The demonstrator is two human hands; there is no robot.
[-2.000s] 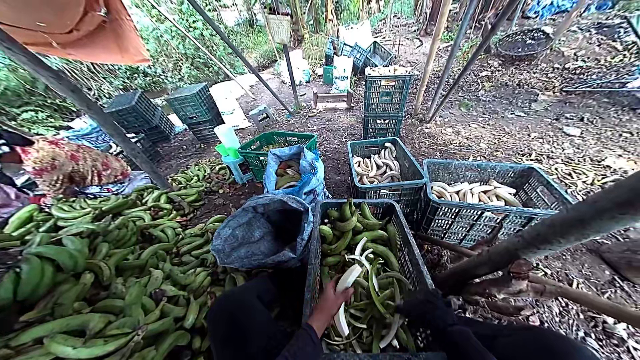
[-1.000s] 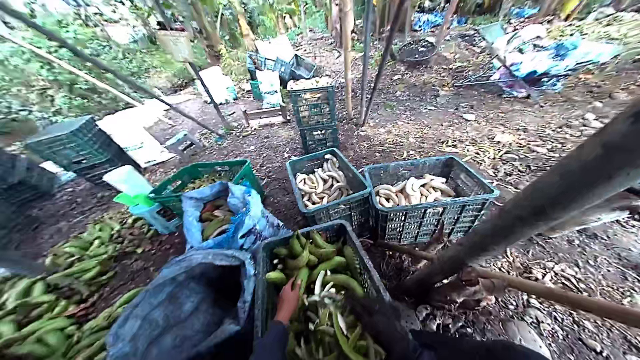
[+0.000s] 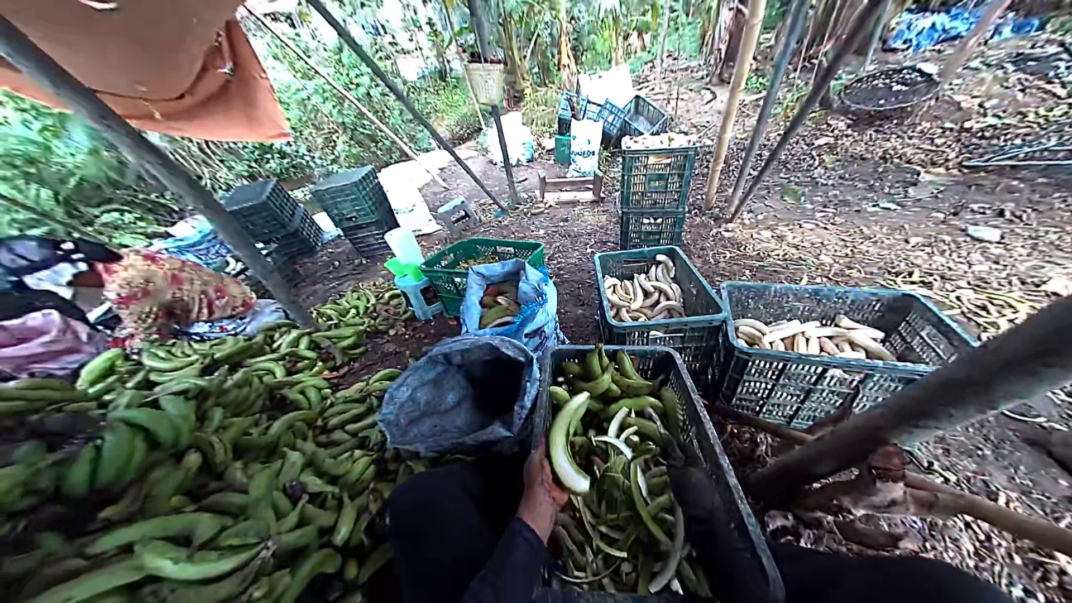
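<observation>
My left hand [image 3: 543, 486] is shut on a partly peeled green plantain [image 3: 567, 444], pale flesh facing up, over the near left side of a plastic crate [image 3: 727, 469]. Green plantains [image 3: 607, 375] fill the far end of that crate, and peel strips [image 3: 615, 511] lie in its nearer part. My right hand [image 3: 691, 481] is dark and blurred at the crate's right side; its fingers and anything in them cannot be made out. Peeled plantains lie in two crates beyond, one straight ahead [image 3: 662, 333] and one to the right [image 3: 846, 364].
A heap of green plantains [image 3: 193, 469] spreads at the left. An open blue sack [image 3: 461, 394], another sack [image 3: 511, 306] and a green crate [image 3: 481, 251] stand ahead. A wooden pole [image 3: 921, 402] slants in at the right. A person in patterned cloth [image 3: 172, 293] is at far left.
My left hand has come from among the plantains in the crate one second ago to its left side, now with a partly peeled plantain. The view has swung back left.
</observation>
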